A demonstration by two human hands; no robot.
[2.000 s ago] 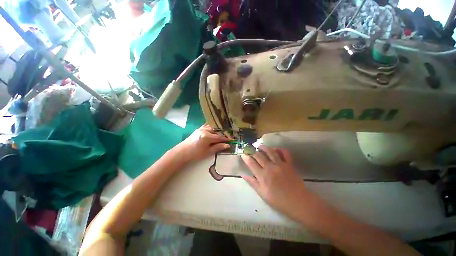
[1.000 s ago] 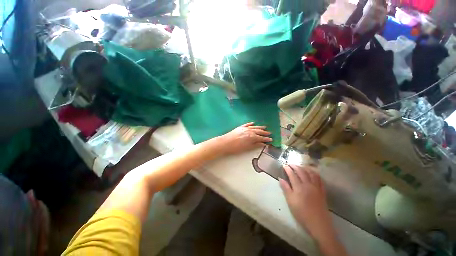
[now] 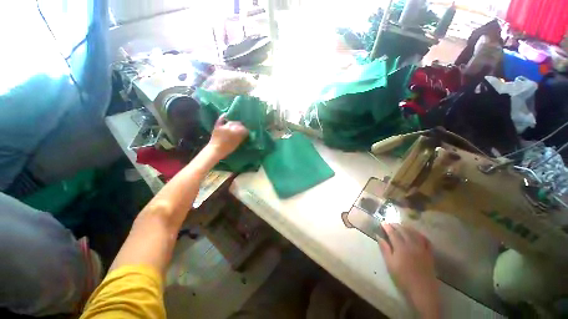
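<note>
My left hand (image 3: 229, 135) is closed in a fist on green cloth at the pile of panels (image 3: 252, 149), left of the table; the cloth's outline merges with the pile. A flat, roughly square green panel (image 3: 298, 166) lies on the white table, right of the pile. My right hand (image 3: 409, 252) rests palm down beside the needle plate (image 3: 369, 204), its fingertips close to the bright presser foot area. I see no cloth in it. Glare blurs the needle area.
The beige sewing machine head (image 3: 467, 193) stands at the right. A large green cloth heap (image 3: 361, 112) lies behind the table. At the left are a second machine with a dark round part (image 3: 185, 115) and a red cloth (image 3: 163, 162). The table's worn front edge (image 3: 293, 240) runs diagonally.
The view has turned left. My left hand has moved from beside the needle to the pile, and the green cloth near the needle is gone from there. My right hand has stayed by the needle.
</note>
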